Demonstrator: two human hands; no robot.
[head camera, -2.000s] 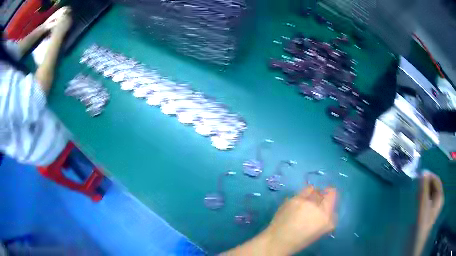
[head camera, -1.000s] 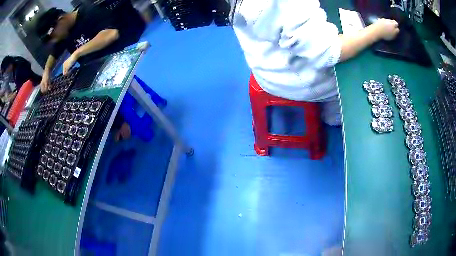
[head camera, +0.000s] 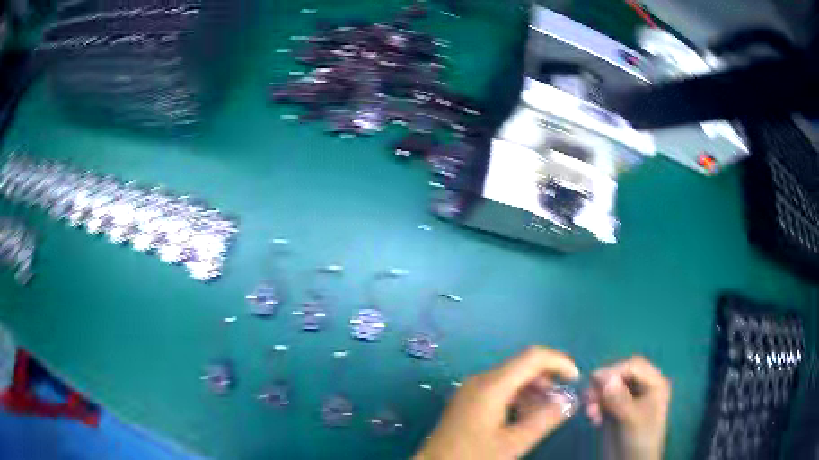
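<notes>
My left hand (head camera: 503, 409) is at the lower right of the bench, its fingers curled round a small shiny part (head camera: 563, 400), perhaps a wired module. My right hand (head camera: 631, 404) is just right of it, fingertips pinched close to the part; blur hides whether they hold anything. Left of my hands, several small wired modules (head camera: 367, 324) lie in two loose rows on the green mat (head camera: 296, 198), with thin leads and white plugs. A packed row of silvery circuit boards (head camera: 135, 216) runs along the left.
A dark module pile (head camera: 368, 76) lies at the back. Right of it stands a white screw feeder (head camera: 530, 184), with another white box (head camera: 709, 135) behind. Stacked clear trays (head camera: 126, 76) are at back left, black trays (head camera: 754, 386) at right. A red stool (head camera: 45, 391) shows lower left.
The view has swung from the aisle and neighbouring bench back to the mat. Compared with two seconds ago, more modules show in the rows and my hands are close together.
</notes>
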